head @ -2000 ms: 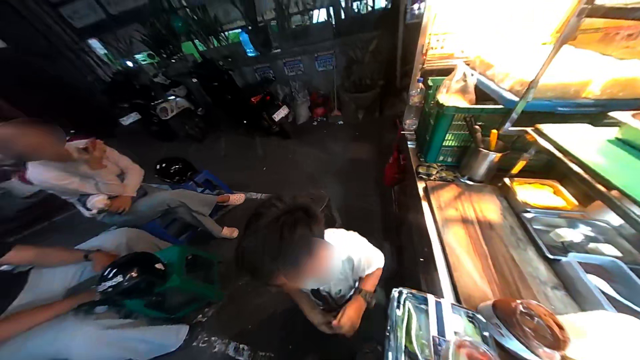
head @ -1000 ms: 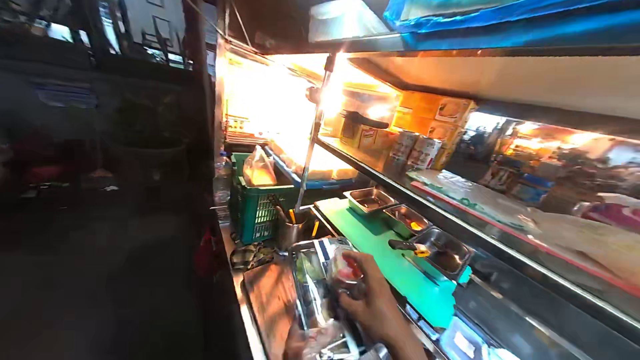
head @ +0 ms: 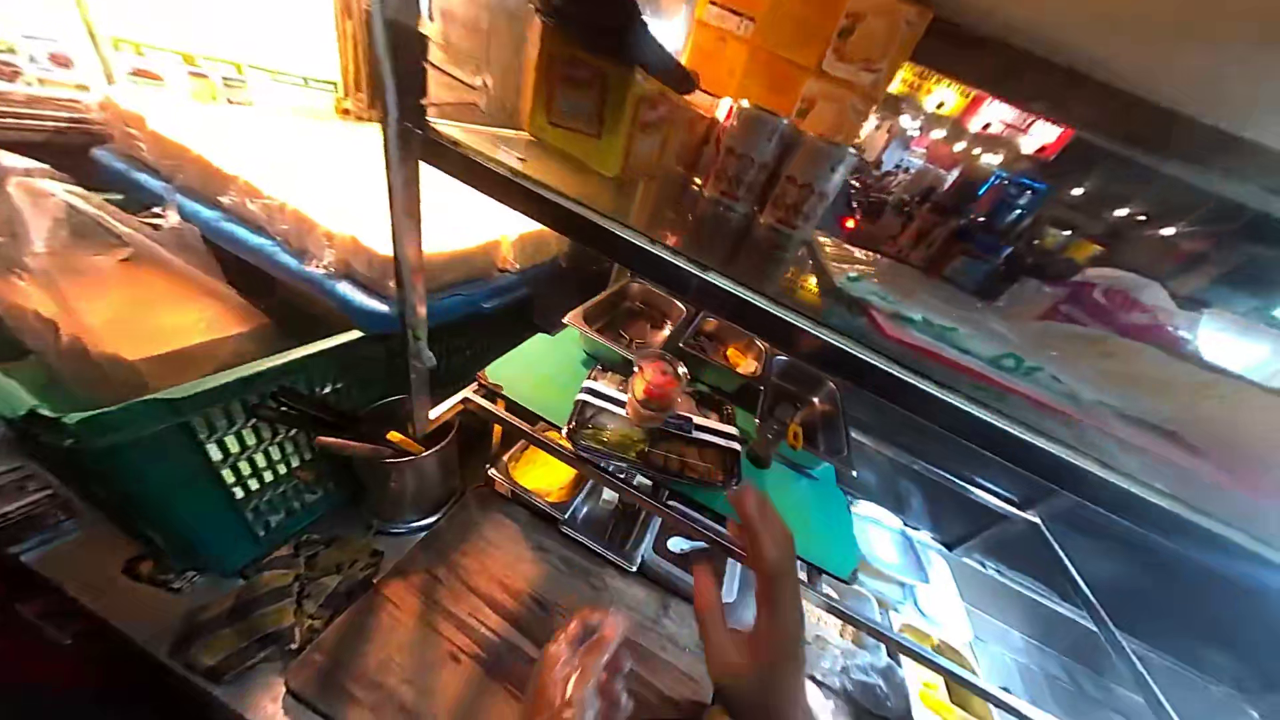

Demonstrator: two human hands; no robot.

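Observation:
My right hand (head: 755, 610) is raised with its fingers apart and holds nothing, just below a clear lidded food box (head: 655, 430) with striped bands. A small clear cup with red contents (head: 657, 385) sits on the box, which rests on the green board (head: 540, 375). My left hand (head: 580, 665), in what looks like a clear plastic glove, is low over the wooden cutting board (head: 480, 600); it is blurred, and its fingers are partly cut off by the bottom edge.
A metal pot of utensils (head: 410, 480) stands beside a green plastic crate (head: 190, 470). Metal trays (head: 630, 315) line the green board's far edge. A metal post (head: 405, 220) rises from the counter, and a striped cloth (head: 280, 600) lies left of the cutting board.
The food box and cup, at my right hand one second ago, now rest on the green board with that hand away from them. The view has swung right from the seated people.

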